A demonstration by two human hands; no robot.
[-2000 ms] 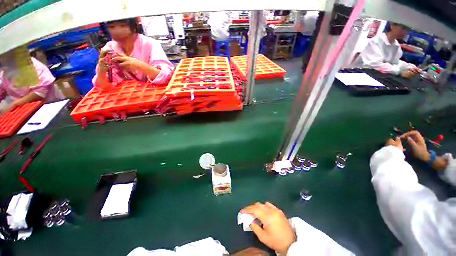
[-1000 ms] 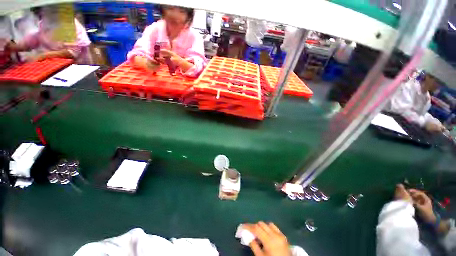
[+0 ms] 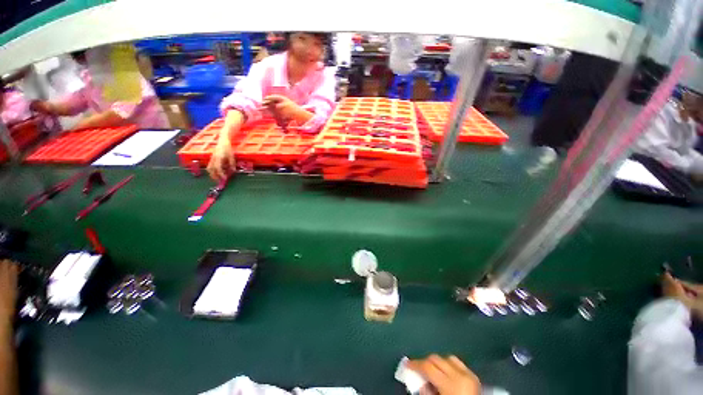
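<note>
My right hand [image 3: 447,376] is at the bottom edge, right of centre, partly cut off. It holds a crumpled white wiping cloth [image 3: 410,376] at its fingertips. My left hand is out of the picture; only a white sleeve [image 3: 281,388] shows at the bottom edge. A squat solvent bottle [image 3: 381,297] with a greyish top stands upright beyond my right hand. Its pale round lid [image 3: 364,262] is just behind it. Small watch heads [image 3: 524,302] lie in a cluster at the metal post's foot. A single watch head [image 3: 521,356] lies right of my hand.
A small black tray [image 3: 198,285] holds white paper. More watch heads [image 3: 131,294] and white wipes [image 3: 73,279] lie left. Orange-red trays [image 3: 370,139] stand across the bench. A metal post [image 3: 566,193] slants up right. Other people's arms show at both side edges.
The view has swung, so bench items sit further right. My right hand still holds the cloth, lower in the picture. The person across has reached down to a red-strapped watch on the bench.
</note>
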